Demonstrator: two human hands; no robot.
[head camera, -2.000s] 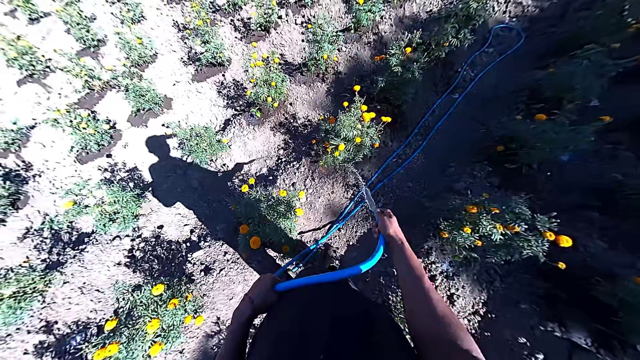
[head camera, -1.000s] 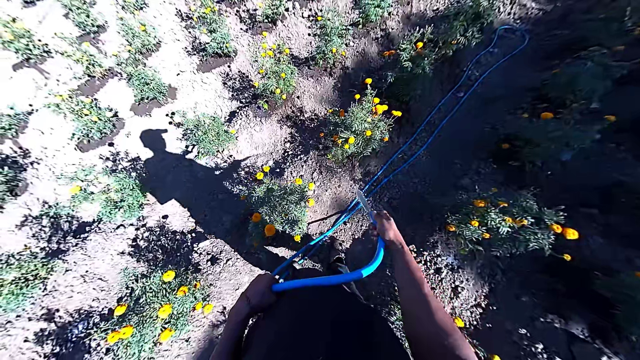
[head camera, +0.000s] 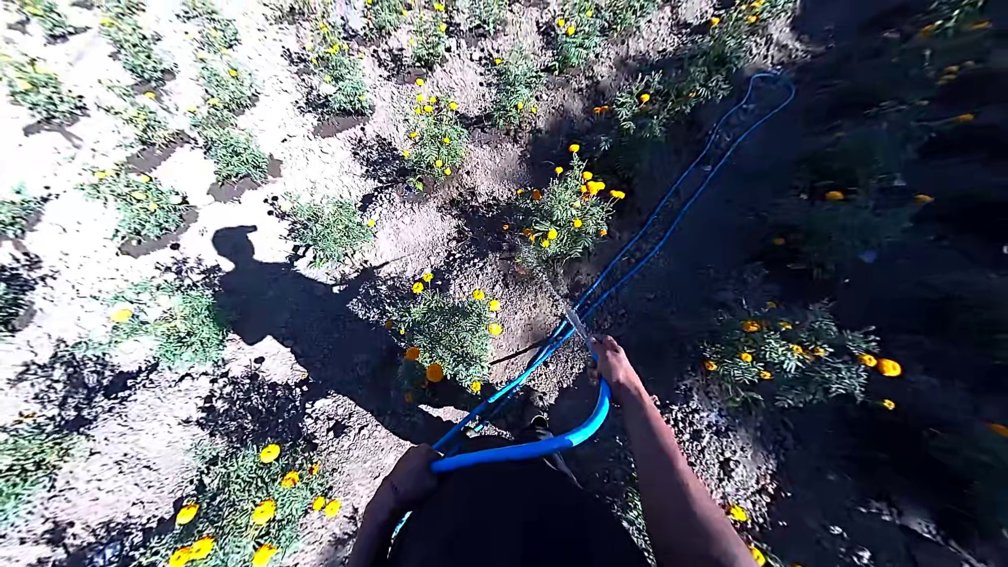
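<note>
A blue hose (head camera: 524, 450) curves across the front of my body between my two hands. My left hand (head camera: 415, 475) is closed around it at the lower centre, near my waist. My right hand (head camera: 613, 364) grips the hose close to its end, farther forward. Water (head camera: 579, 321) streams from that end, forward and slightly left, towards the base of a marigold plant (head camera: 568, 213) with yellow-orange blooms. Another marigold plant (head camera: 449, 335) grows left of the stream. My right fingertips are partly hidden.
Two lengths of the blue hose (head camera: 669, 224) run over the soil to the upper right. Marigold plants stand in rows at the left, and another marigold plant (head camera: 791, 354) grows in shade at the right. My shadow (head camera: 303, 307) lies on the dry soil. A shoe (head camera: 539, 423) shows below the hose.
Both hands keep their hold on the hose, and water still flows. The plants sit slightly lower in view than one second ago; no other plain change shows.
</note>
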